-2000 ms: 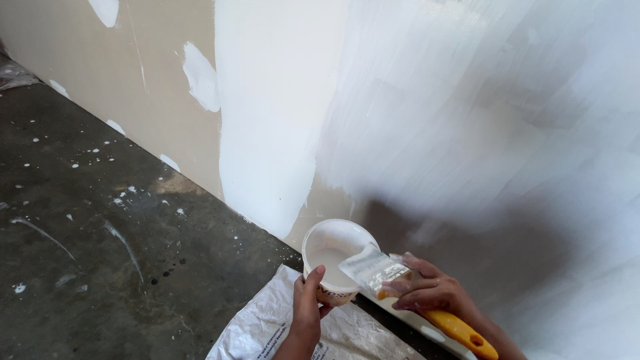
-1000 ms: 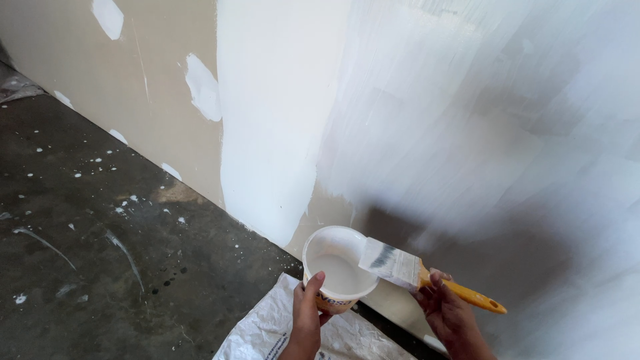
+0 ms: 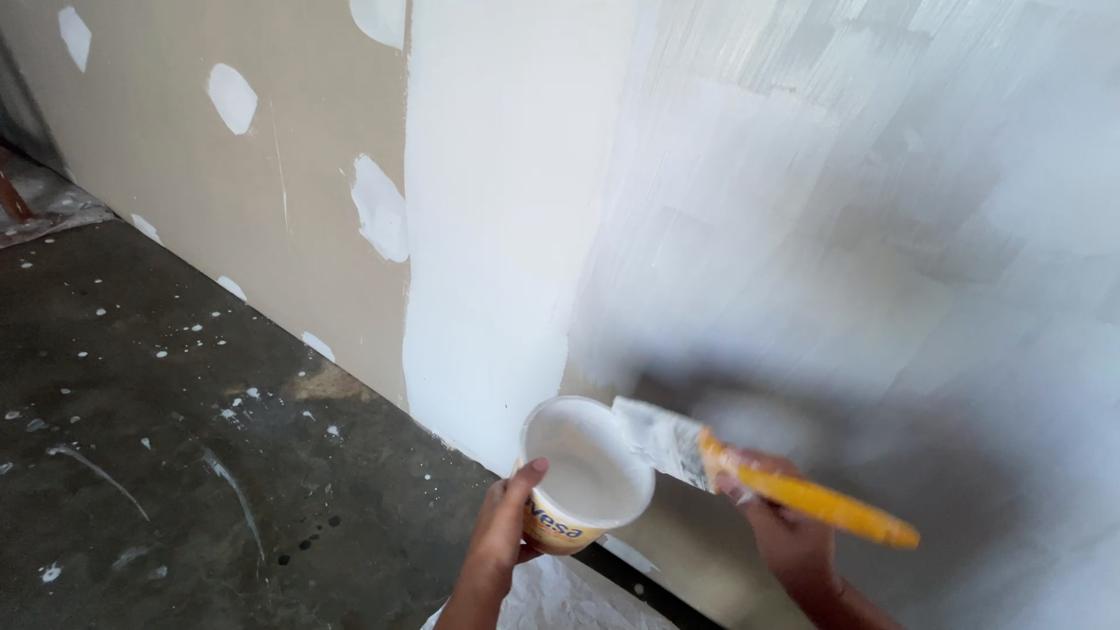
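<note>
My left hand point(image 3: 503, 525) grips a round plastic tub point(image 3: 569, 534) at its left side, the thumb over the rim. The tub is tilted toward me and holds white paint point(image 3: 582, 477). In my right hand point(image 3: 783, 525) is a flat paintbrush point(image 3: 814, 499) with a yellow handle, held near the ferrule. Its white-coated bristles point left, at the tub's right rim; whether they touch it I cannot tell. Behind both stands a wall point(image 3: 516, 219) with a broad white painted strip and streaky white brushwork on the right.
On the left the wall is bare beige board point(image 3: 315, 79) with white filler patches point(image 3: 381, 210). The dark concrete floor point(image 3: 175, 437) bears white paint spatters. A crumpled white sheet point(image 3: 560, 599) lies below the tub, and plastic sheeting point(image 3: 66, 206) lies at the far left.
The brush was over the tub's mouth two seconds ago, its bristles toward the inside; now it is at the right rim. My left hand has kept hold of the tub.
</note>
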